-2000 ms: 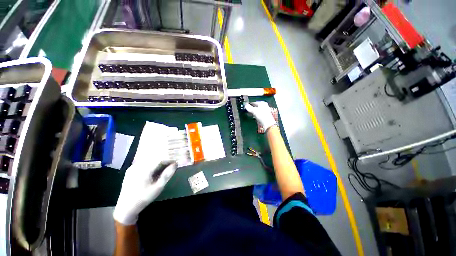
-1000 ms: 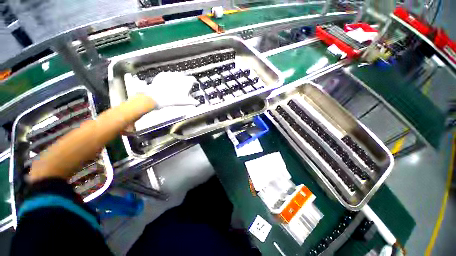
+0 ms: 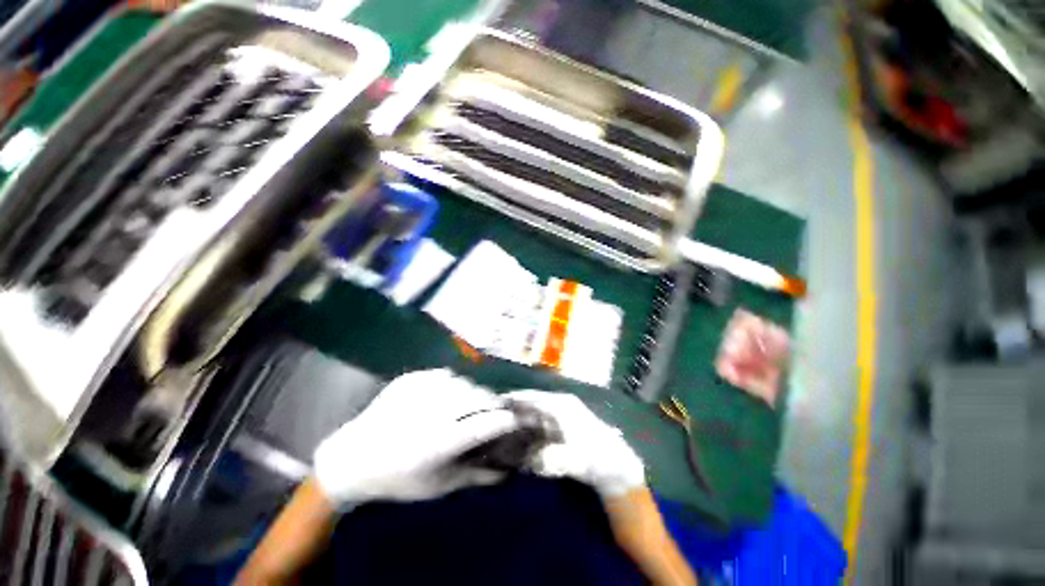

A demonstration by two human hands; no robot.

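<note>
My left hand (image 3: 401,441), in a white glove, is closed around dark electrical units (image 3: 521,435) close to my body at the bench's near edge. My right hand (image 3: 584,441), also gloved, meets it and grips the units from the right. Blur and the fingers hide how many units there are. Beyond the hands lie a white paper sheet (image 3: 487,295), pale label strips (image 3: 596,338) and an orange bar (image 3: 559,324) across them. A column of black-and-grey units (image 3: 662,338) stands to their right.
A metal tray (image 3: 708,149) with rows of units is at the back. Stacked deep trays (image 3: 372,46) fill the left. A blue parts bin (image 3: 418,218), a white tube (image 3: 733,263), pliers (image 3: 688,429) and a reddish packet (image 3: 753,355) lie around. A blue bin (image 3: 791,544) is below right.
The view has swung back from the left trays to the bench. The hand that reached into the left tray is out of it; both hands are together at my body, holding dark units.
</note>
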